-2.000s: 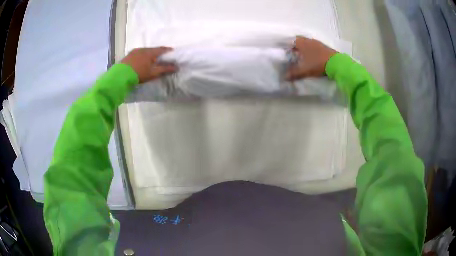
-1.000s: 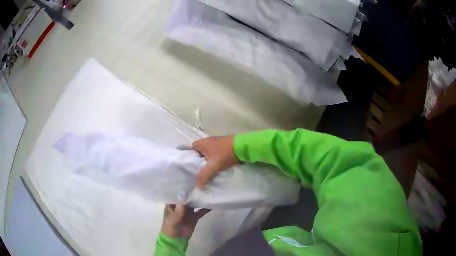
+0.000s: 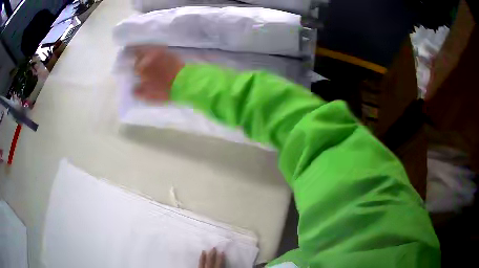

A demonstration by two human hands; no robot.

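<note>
Folded grey-white bundles (image 3: 210, 27) lie in layered strips at the table's right side, their ends towards its edge. My right hand (image 3: 153, 73) is blurred and reaches over the nearest folded bundle (image 3: 152, 116); whether its fingers grip the cloth cannot be told. My left hand (image 3: 211, 258) shows only as fingertips at the bottom edge, resting on the flat stack of white sheets (image 3: 126, 225). The rest of that hand is cut off.
A loose thread end (image 3: 174, 198) lies beside the white stack. A red-edged white item (image 3: 14, 144) and a grey metallic tool (image 3: 21, 114) lie at the far left. Beyond the table's right edge are a yellow line (image 3: 352, 60), brown boxes and crumpled white material (image 3: 446, 180).
The view has turned right. The folded piece that both hands held over the white stack is gone from there. My right hand has moved to the bundles; my left is low on the stack.
</note>
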